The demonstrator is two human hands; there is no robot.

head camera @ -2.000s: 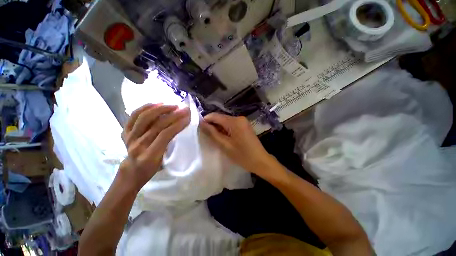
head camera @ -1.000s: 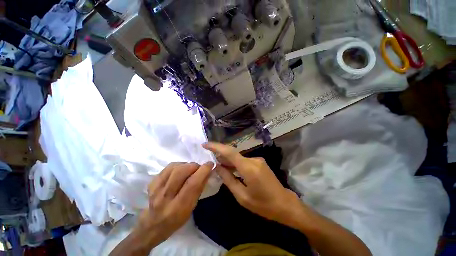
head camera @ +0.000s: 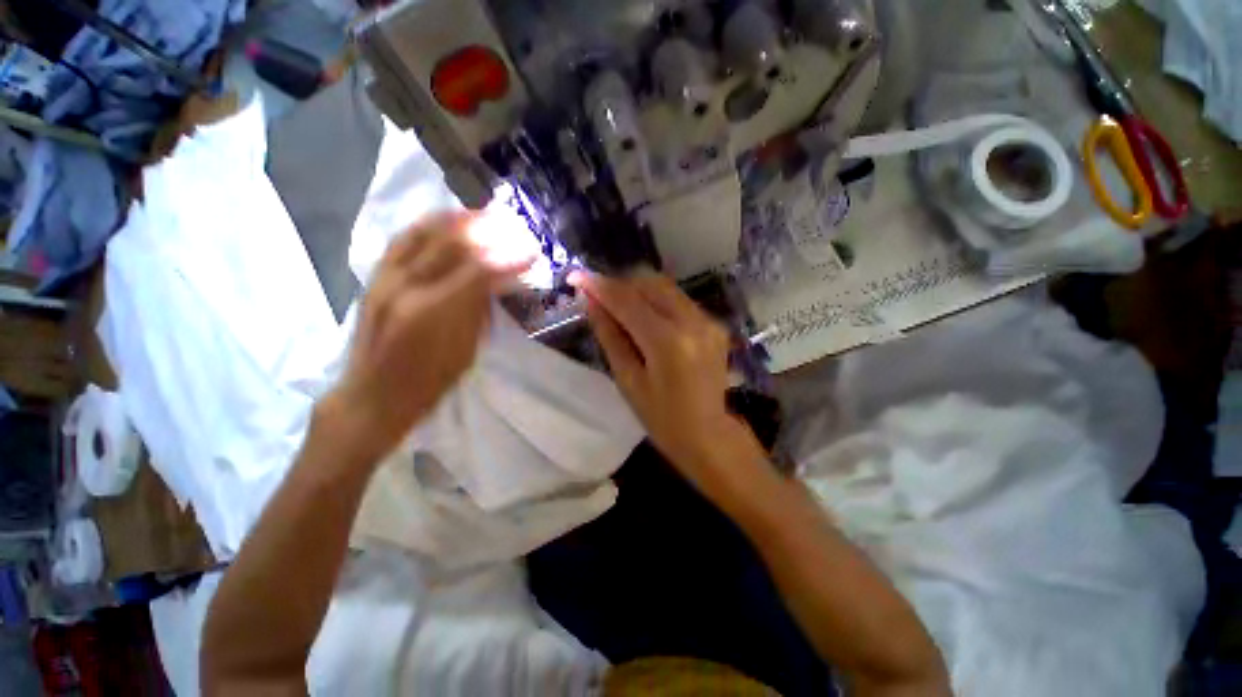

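The grey-white overlock machine (head camera: 708,204) stands at the top centre, its needle area brightly lit. The white workpiece (head camera: 524,422) runs from the needle area down toward the lap in loose folds. My left hand (head camera: 422,306) is on the fabric just left of the needles, blurred, with the fabric at its fingertips. My right hand (head camera: 661,341) is at the needle area's right side, fingertips close to the presser foot. Whether it pinches fabric is hidden by glare and the fingers.
White cut pieces (head camera: 204,327) lie left of the machine. Loose white fabric (head camera: 981,477) is heaped at lower right. A white tape roll (head camera: 1022,172) and scissors with orange and red handles (head camera: 1120,172) lie at upper right. Spare rolls (head camera: 104,443) are at far left.
Both hands have moved up from the fabric edge below the machine to the needle area. The workpiece now hangs in folds below them. The machine appears further right in the view.
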